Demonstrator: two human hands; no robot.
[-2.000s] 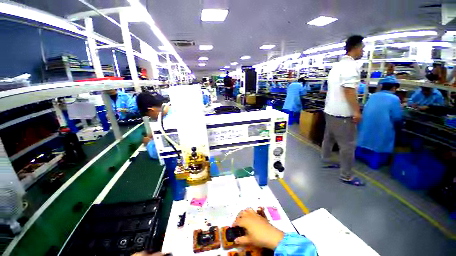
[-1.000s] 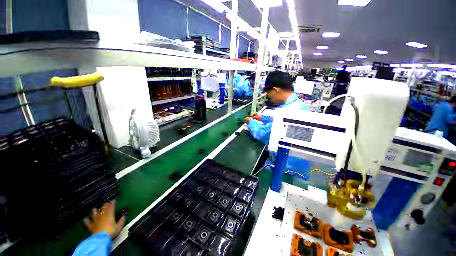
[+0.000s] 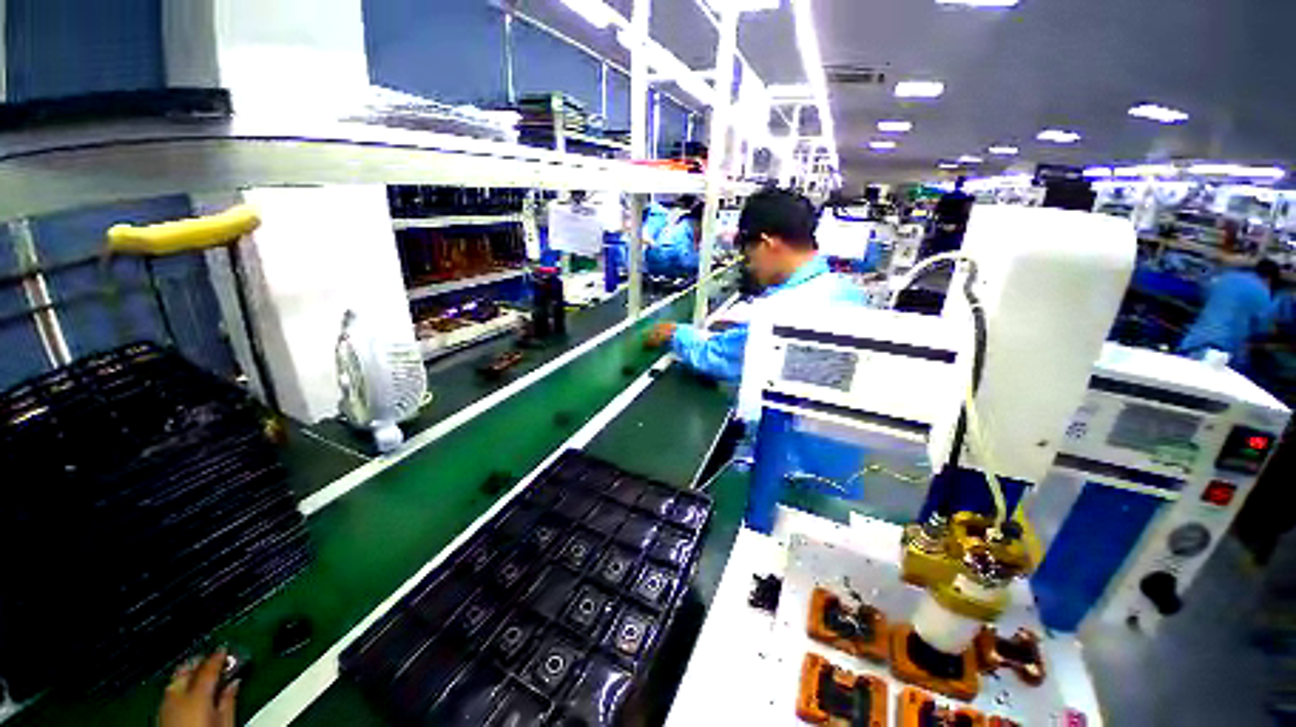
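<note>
My left hand [image 3: 199, 692] is cut off by the bottom edge at lower left, over the green conveyor belt [image 3: 427, 520]. A small dark part with a bright glint shows against its fingertips; whether they grip it is unclear. Another dark part [image 3: 292, 635] lies on the belt to its right. My right hand is out of view. Orange fixtures [image 3: 844, 622] stand on the white machine table [image 3: 739, 646], some with black parts in them. The brass press head [image 3: 974, 551] is over a back-row fixture [image 3: 934, 665], its pale cylinder down at the dark centre.
A black blister tray [image 3: 533, 597] lies between belt and machine. Stacked dark trays [image 3: 142, 511] stand at far left, with a white fan [image 3: 381, 372] behind. A person in a blue smock [image 3: 775, 284] sits beyond the machine. A control panel [image 3: 1187, 497] is at right.
The view has turned left. My right hand has left the fixtures and the picture. My left hand has moved down-left, fingers closer together. The press head's cylinder has come down onto a fixture.
</note>
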